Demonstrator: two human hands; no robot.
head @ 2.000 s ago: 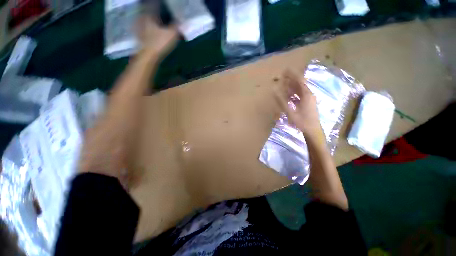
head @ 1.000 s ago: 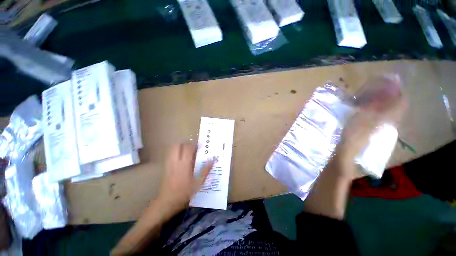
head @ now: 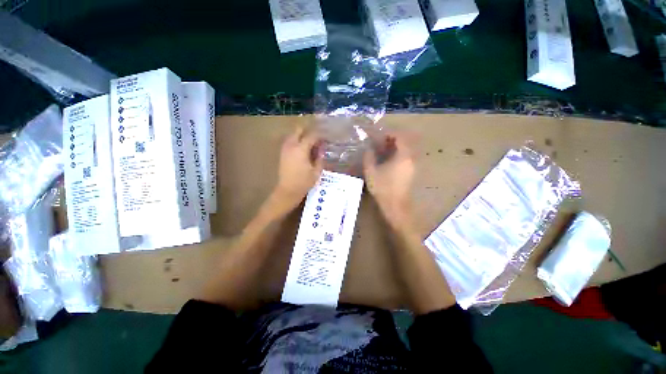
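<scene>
A white toothbrush box (head: 323,241) with black print lies on the board in front of me, its near end at my shirt. My left hand (head: 301,162) and my right hand (head: 391,172) hold the two sides of a clear poly bag (head: 350,91) at the far end of the box. The bag extends away over the belt's edge. The bag's mouth is at or just above the box end; I cannot tell if the box is inside it. My right fingers are blurred.
White boxes (head: 146,157) stand close together at left, beside crumpled bag bundles (head: 33,197). Flat poly bags (head: 496,226) lie at right, next to a whitish packet (head: 575,256) and a thin green stick (head: 617,258). Bagged boxes (head: 551,44) lie on the green belt (head: 241,66).
My right hand has come from the packet at right to the middle and now holds a clear bag. My left hand has moved from the box's side to its far end and grips the bag.
</scene>
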